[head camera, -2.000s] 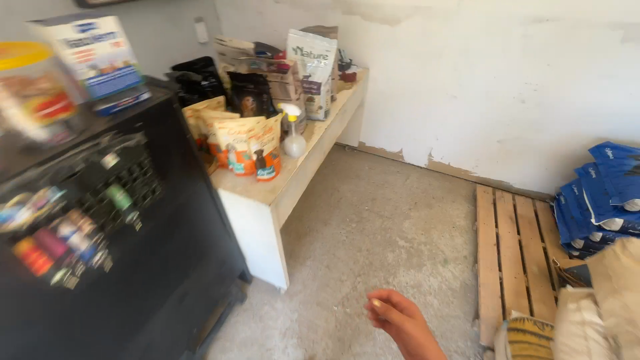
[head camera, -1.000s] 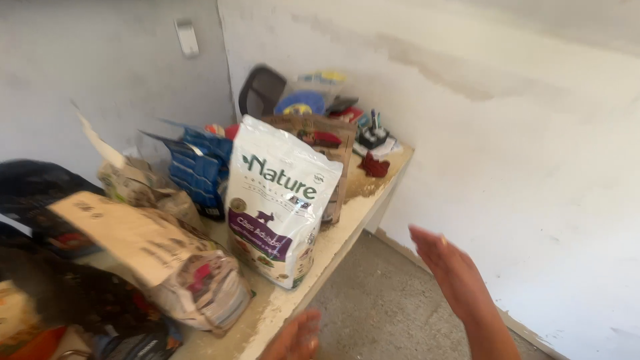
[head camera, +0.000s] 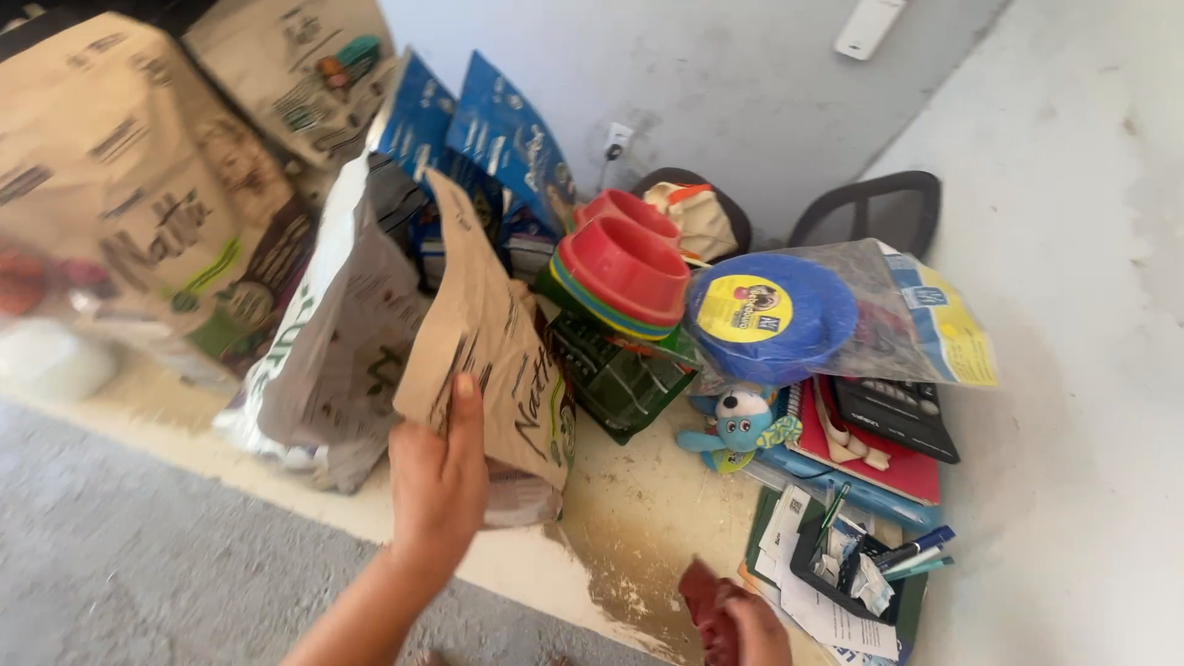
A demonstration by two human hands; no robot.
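My left hand (head camera: 439,481) lies against the side of an upright brown paper pet food bag (head camera: 504,388), fingers pointing up along it; whether it grips the bag is unclear. Just left of that bag leans a white and grey pet food bag (head camera: 333,342). My right hand (head camera: 754,629), at the bottom edge of the view, holds a small dark red item (head camera: 708,601) over the table's front part. Beyond it are a pen holder (head camera: 846,564) with pens and papers, a blue plush dog toy (head camera: 740,425), and a red folder (head camera: 860,444) under a black calculator (head camera: 893,407).
Large brown pet food bags (head camera: 139,185) stand at the left of the worn table (head camera: 518,564). Behind are blue bags (head camera: 509,139), stacked red bowls (head camera: 629,277) and a blue disc in plastic (head camera: 777,314). A chair back (head camera: 874,208) rises by the wall.
The view has moved in close over the table's far end. My left hand has come to the brown bag, and my right hand, empty a second ago, now holds the dark red item.
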